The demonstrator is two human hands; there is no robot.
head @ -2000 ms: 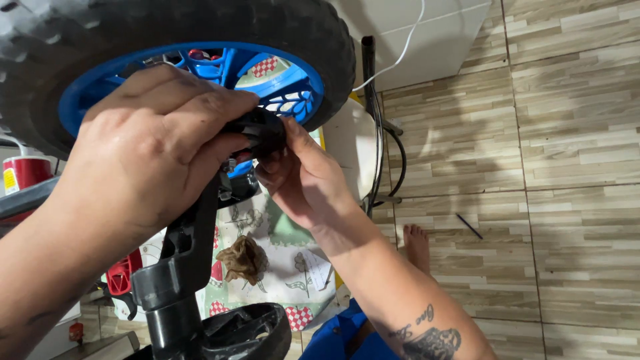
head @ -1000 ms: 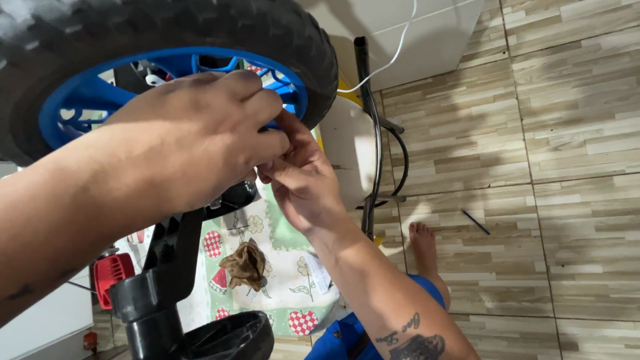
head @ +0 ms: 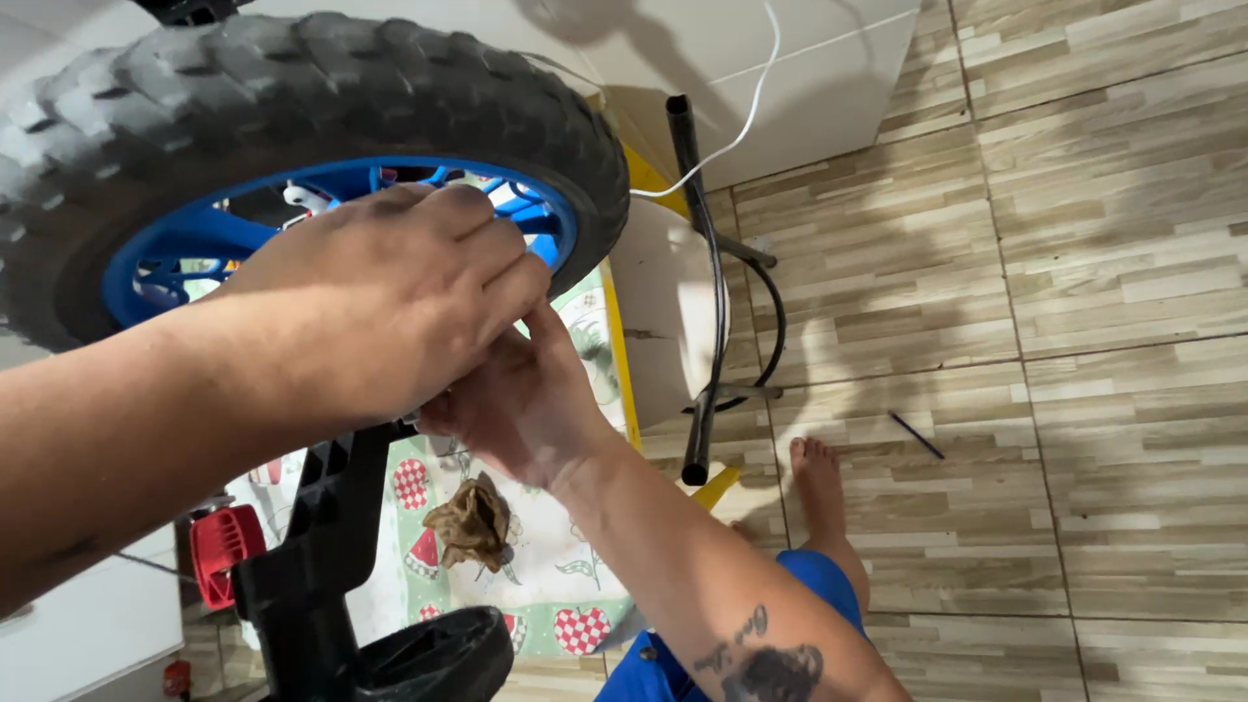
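A knobby black tyre on a blue plastic spoked rim fills the upper left. My left hand lies across the lower part of the rim, its fingers curled down and hiding what they touch. Below it, my right hand meets it at the fingertips near the wheel's hub area; whatever is between the fingers is hidden. A black plastic bicycle frame part runs down from under my left wrist to a black oval plastic piece.
A crumpled brown cloth lies on the fruit-patterned tablecloth. A red pedal-like part is at left. Right of the table are a stool with black tube legs, a white cable and a thin dark stick on the tiled floor.
A black part visible between my hands two seconds ago is now hidden behind them. My left hand has turned so its back covers the fingertips. The view has shifted slightly.
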